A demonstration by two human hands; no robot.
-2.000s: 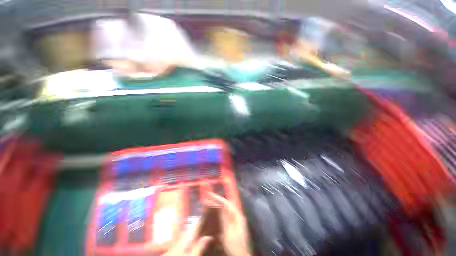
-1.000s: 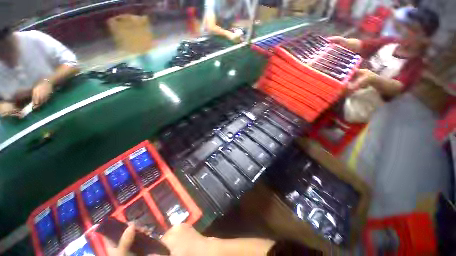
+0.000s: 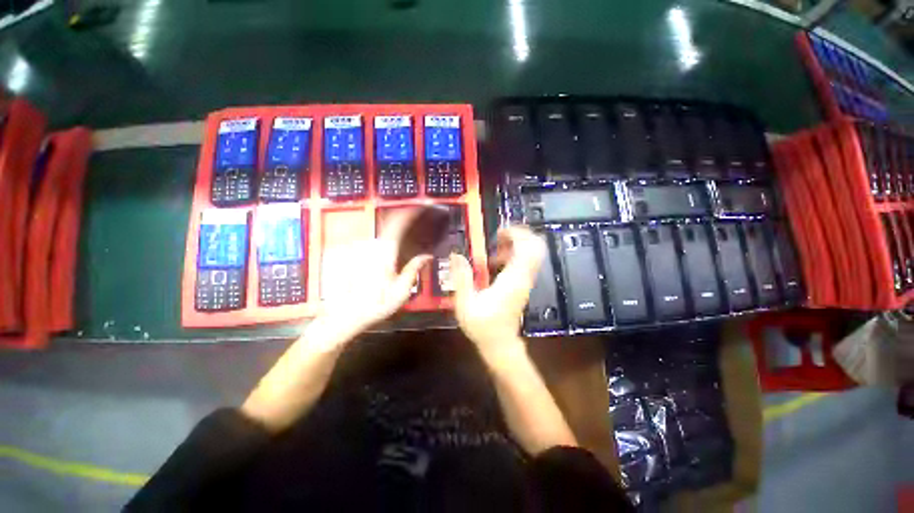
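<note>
My left hand (image 3: 373,286), blurred and overexposed, holds a dark phone (image 3: 423,228) above the lower row of the red phone tray (image 3: 188,291). My right hand (image 3: 496,301) is between the red tray and the black cover tray (image 3: 656,327). Its thumb and fingers are apart and no object shows in it, though the fingertips are blurred. Phones with blue screens and keypads fill the tray's upper row and two lower-left slots. A bare slot shows beside them. An uncovered phone (image 3: 448,273) lies in the lower-right slot, partly behind my hands.
Black back covers (image 3: 626,276) lie in rows in the cover tray. Red tray stacks stand at left (image 3: 55,240) and right (image 3: 827,220). A cardboard carton (image 3: 742,421) with shiny black wrapped parts (image 3: 646,431) is below the bench edge. A red stool (image 3: 797,351) is beyond it.
The view has swung back from the right and centres on both trays. My left hand has the dark phone over the lower row; my right hand is now apart from it, near the cover tray.
</note>
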